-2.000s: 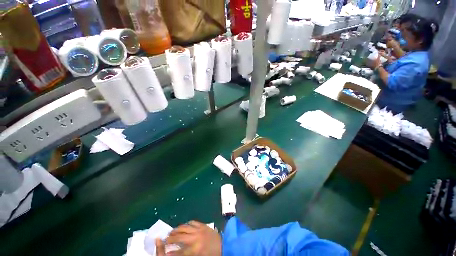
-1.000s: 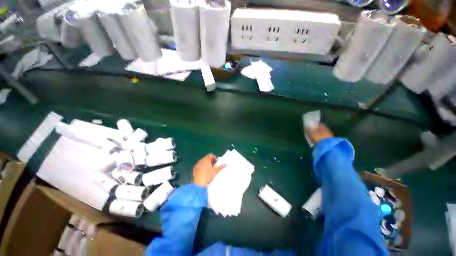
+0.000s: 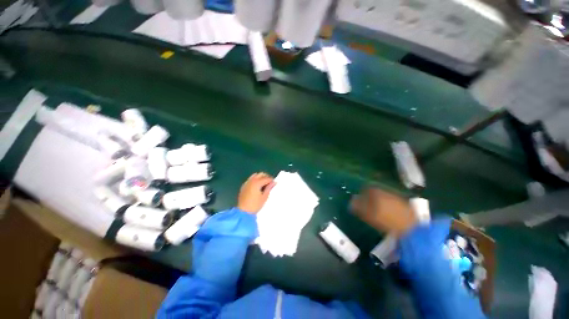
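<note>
A fanned stack of thin white sheets (image 3: pixel 287 215) lies on the green bench. My left hand (image 3: pixel 256 193) is at its upper left edge, fingers curled; whether they grip a sheet is unclear. My right hand (image 3: pixel 382 209) is blurred, right of the stack and above the bench; its fingertips and any hold cannot be made out. A white cylinder (image 3: pixel 339 242) lies between the stack and my right sleeve. Another cylinder (image 3: pixel 384 251) is partly hidden by that sleeve. A white cylinder (image 3: pixel 408 164) lies beyond my right hand, and a white piece (image 3: pixel 420 210) shows beside my wrist.
A cylinder pile (image 3: pixel 153 180) lies at left, partly on a white liner (image 3: pixel 59 177). An open carton (image 3: pixel 134 296) of cylinders is lower left. A disc tray (image 3: pixel 486 261) is at right. A lone cylinder (image 3: pixel 259 57) lies across the belt, below large hanging cylinders (image 3: pixel 299 22).
My right hand has come back towards me from the belt side. The white piece it held is no longer seen in it, and a cylinder now lies there. My left hand stays by the stack.
</note>
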